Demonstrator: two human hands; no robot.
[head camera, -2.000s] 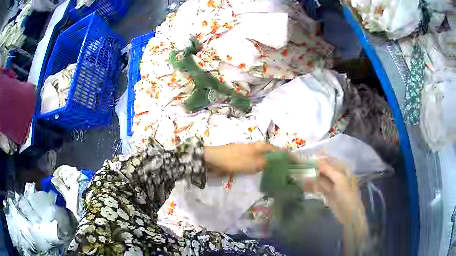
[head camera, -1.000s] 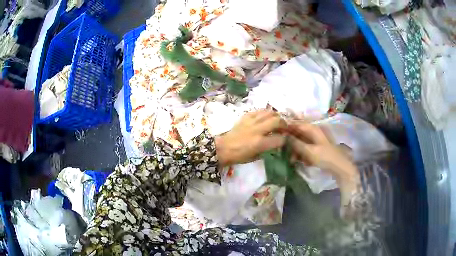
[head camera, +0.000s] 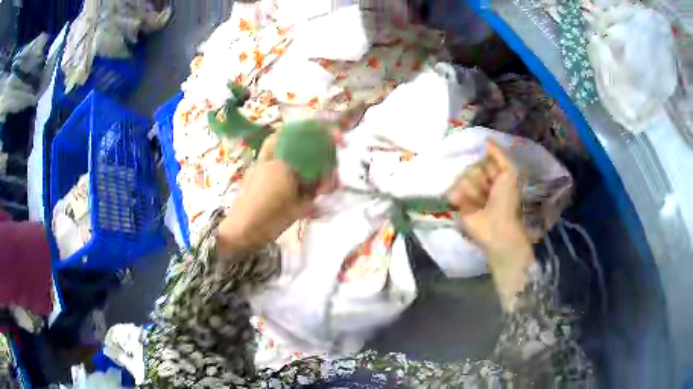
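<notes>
A floral fabric bundle (head camera: 365, 258), white with orange flowers, lies across my lap, gathered at its middle. A green tie strip (head camera: 425, 205) runs around that middle. My right hand (head camera: 486, 197) is closed on the strip's right part. My left hand (head camera: 277, 186) is raised to the left of the gathered part, blurred, with green cloth (head camera: 305, 148) at its fingers. Whether this is the same strip cannot be told. Another green strip (head camera: 237, 125) lies on the larger floral pile behind, partly hidden by my left hand.
A large floral pile (head camera: 220, 83) lies beyond the bundle. A blue crate (head camera: 114, 182) with pale cloth stands at left. The blue rim (head camera: 547, 83) curves along the right, beside a table with white cloth (head camera: 634, 64). Dark red cloth (head camera: 23, 266) hangs at far left.
My hands have moved apart from their meeting point over the bundle, the left one up and left with green cloth. Green now spans the bundle's middle. The view has shifted.
</notes>
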